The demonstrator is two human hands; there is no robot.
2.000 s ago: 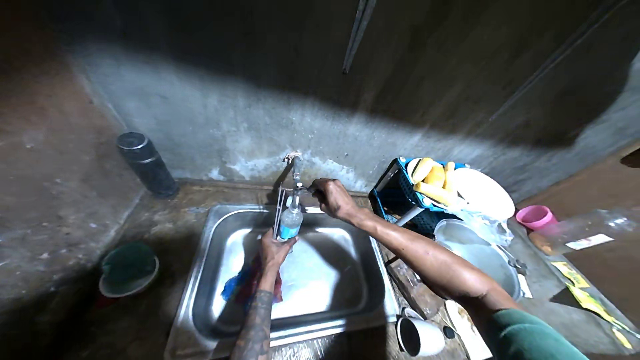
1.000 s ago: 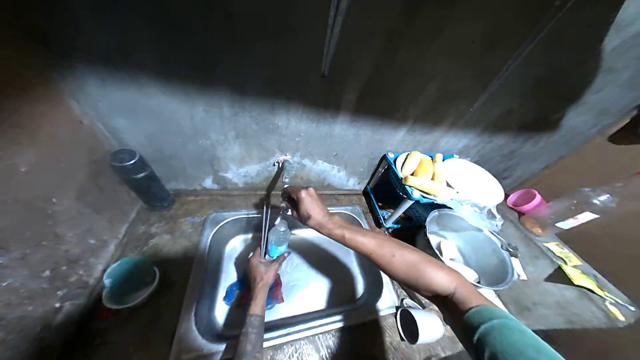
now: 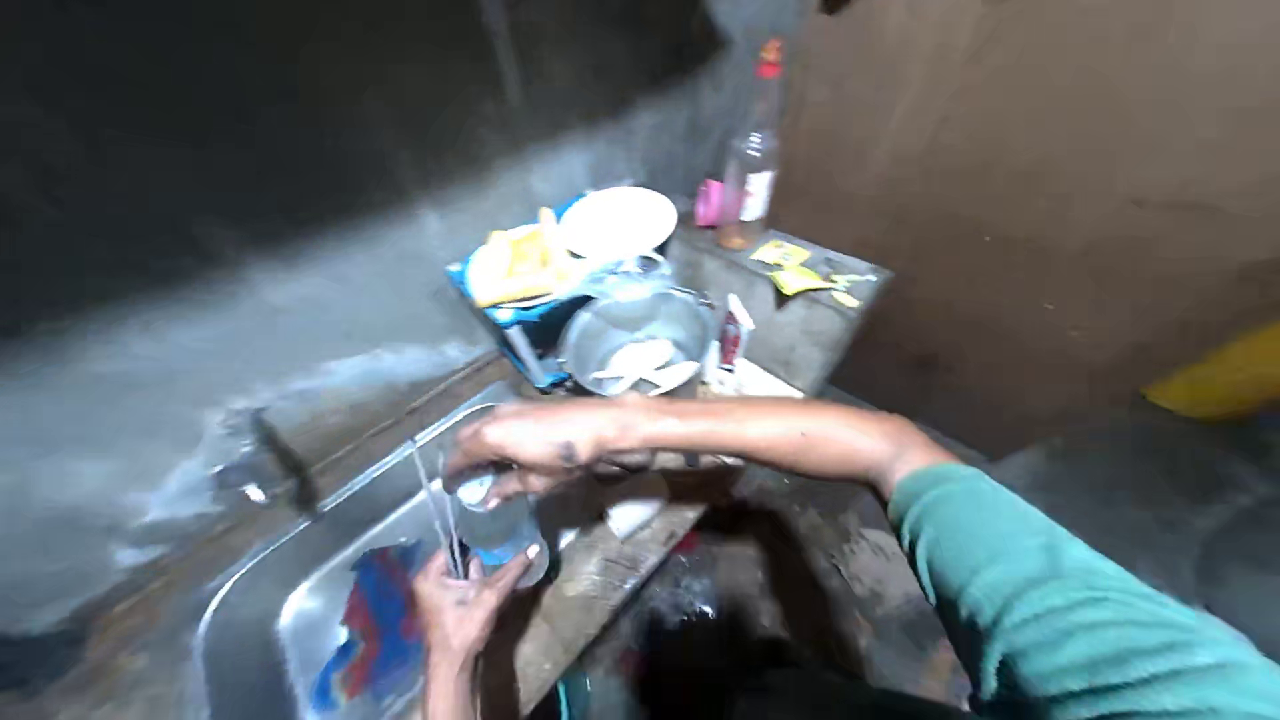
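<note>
My left hand (image 3: 465,600) grips a clear plastic bottle (image 3: 505,525) with a blue label, along with thin metal sticks (image 3: 440,505) that look like tongs or chopsticks. Over the bottle's top, my right hand (image 3: 540,445) has its fingers around the white cap (image 3: 476,490). Both hands are above the right edge of the stainless steel sink (image 3: 300,560). A blue and red cloth or bag (image 3: 378,630) lies in the basin. The metal tap (image 3: 255,485) on the wall is left of my hands, blurred.
Behind my right forearm stand a metal bowl (image 3: 640,340) with white utensils and a blue crate (image 3: 535,350) bearing yellow items and a white plate (image 3: 620,220). A tall red-capped bottle (image 3: 752,180), a pink cup (image 3: 709,203) and yellow packets (image 3: 798,278) rest on a ledge (image 3: 815,340).
The view has swung right. Both hands have moved with the bottle away from the tap to the sink's right edge; my right hand, at the tap earlier, is now on the cap.
</note>
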